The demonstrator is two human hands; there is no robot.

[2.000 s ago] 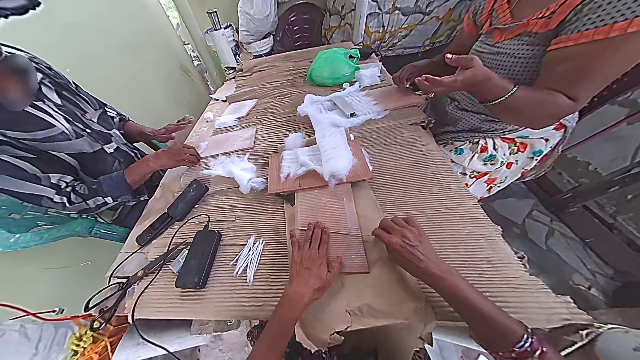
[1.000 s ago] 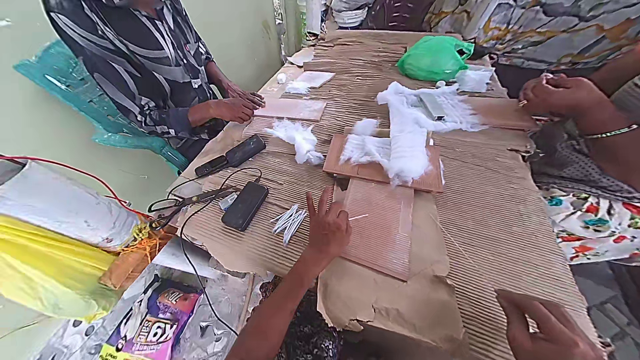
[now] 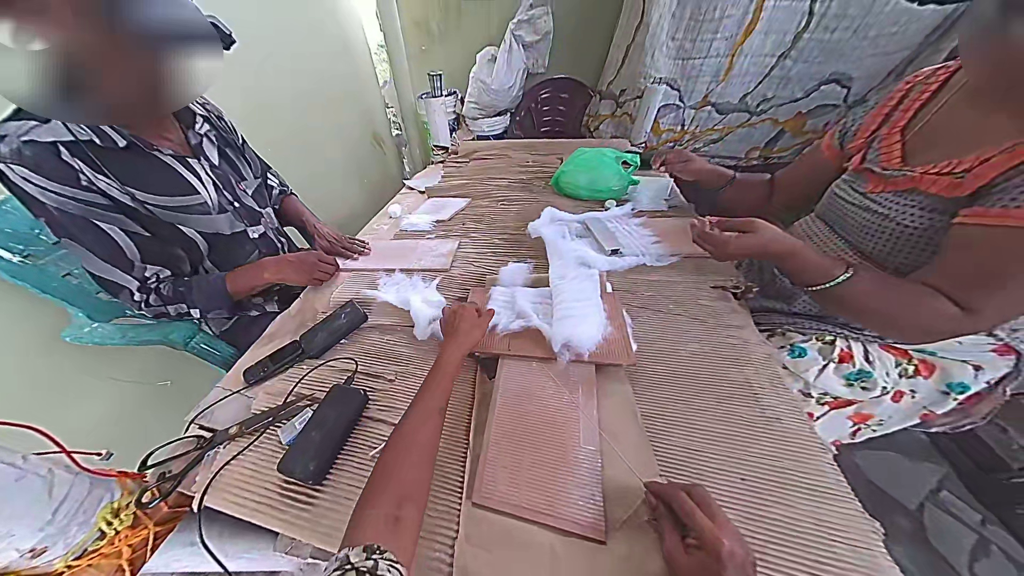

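Note:
My left hand (image 3: pixel 466 326) has curled fingers between a loose cotton tuft (image 3: pixel 412 300) and the cotton strips (image 3: pixel 578 308) on a brown board (image 3: pixel 520 344); whether it grips any cotton is unclear. Nearer me lies a pinkish ribbed board (image 3: pixel 540 448), flat on brown paper (image 3: pixel 628 448). My right hand (image 3: pixel 696 528), at the lower right, pinches the end of a thin strand or stick (image 3: pixel 612 444) that slants across this board. My left forearm covers the spot just left of the boards. More cotton (image 3: pixel 640 240) lies farther back with a small metal-like block (image 3: pixel 602 238) on it.
A black case (image 3: pixel 324 436), scissors (image 3: pixel 256 420), cables and another dark device (image 3: pixel 308 340) lie at left. One person touches a pale board (image 3: pixel 404 254) at left; another sits at right with raised hands. A green plastic bag (image 3: pixel 596 174) stands farther back on the corrugated cardboard (image 3: pixel 720 416).
My left hand has moved off the ribbed board, forward to the cotton. The hands of the person at right have moved apart since one second ago. The view has shifted.

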